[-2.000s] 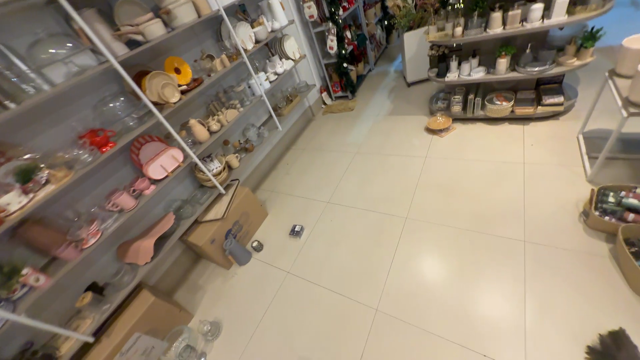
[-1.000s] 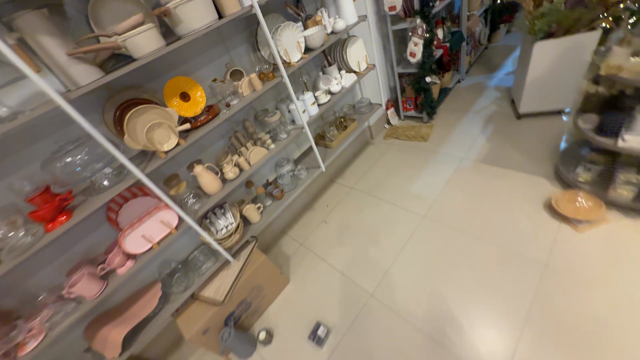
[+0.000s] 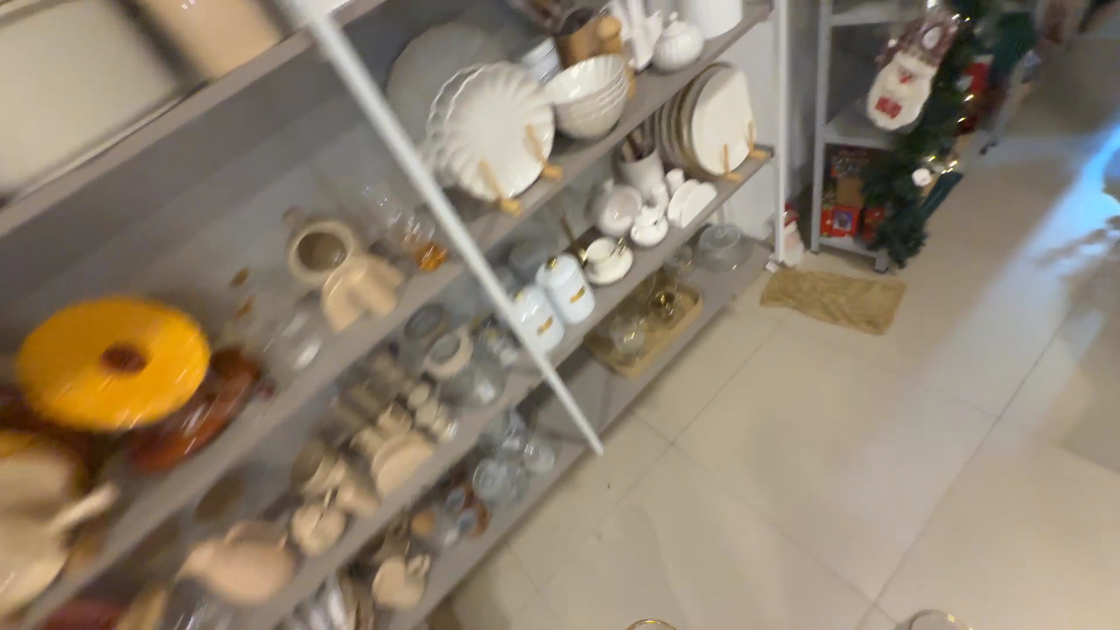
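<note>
Neither my left hand nor my right hand is in the frame. Long grey shelves of tableware fill the left and middle. A scalloped white plate (image 3: 492, 131) stands on a wooden holder beside stacked white bowls (image 3: 590, 96). Farther along, white oval plates (image 3: 721, 120) stand upright. A yellow round dish (image 3: 114, 363) is at the far left, near a brown dish (image 3: 197, 411). Lower down are a blurred beige pitcher (image 3: 243, 563), two white lidded jars (image 3: 566, 289), a cup on a saucer (image 3: 607, 260) and a tan tray (image 3: 646, 324) holding glassware.
A white slanted post (image 3: 455, 236) crosses the shelf fronts. Pale floor tiles (image 3: 744, 490) run along the right. A tan mat (image 3: 833, 299) lies near a rack (image 3: 820, 131) with a green garland (image 3: 901, 206). Rims of two objects show at the bottom edge.
The view has moved nearer to the shelves. The cardboard box and the orange bowl on the floor, seen earlier, are out of the frame.
</note>
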